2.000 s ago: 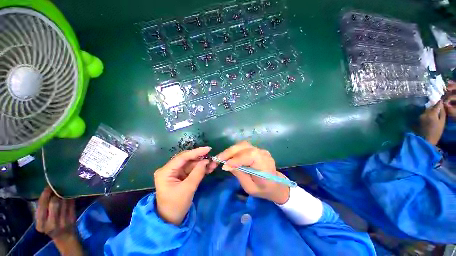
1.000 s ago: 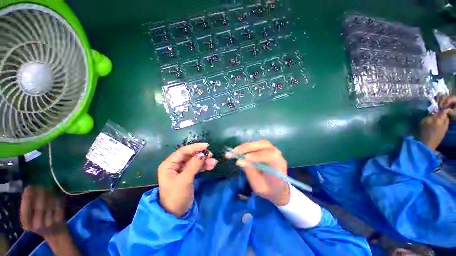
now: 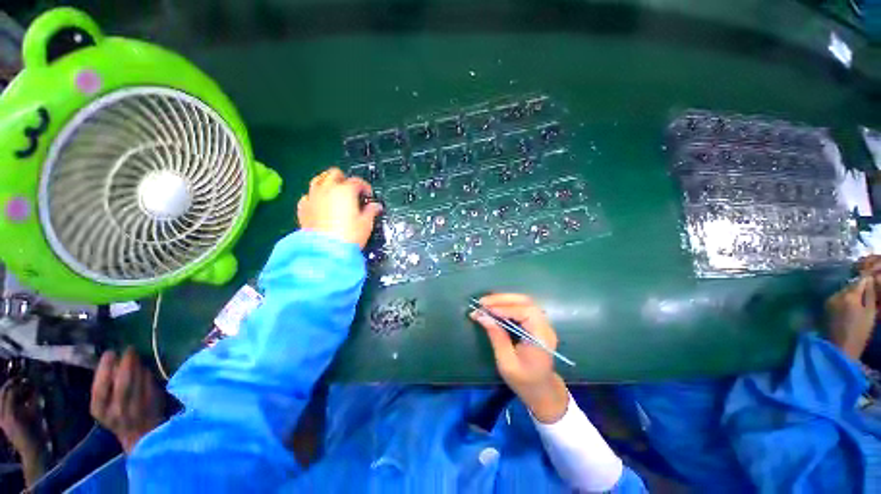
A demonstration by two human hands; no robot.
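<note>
My left hand is at the left edge of the clear blister tray, its fingertips over a pocket. A dark bit, likely a small module, shows at the fingertips; whether it is gripped cannot be told. Dark modules sit in the tray's rows of pockets. My right hand holds the slim hand tool over the bench near the front edge, its tip pointing up and left. A pile of tiny dark parts lies on the green bench between the tray and me.
A green frog-shaped fan stands at the left. The labelled bag is partly hidden by my left sleeve. Stacked blister trays lie at the right. Another person's hand is at the far right; another is at the lower left.
My left hand has moved from beside my right hand up and left to the tray. My right hand keeps the tool. The view has shifted, showing more of the fan.
</note>
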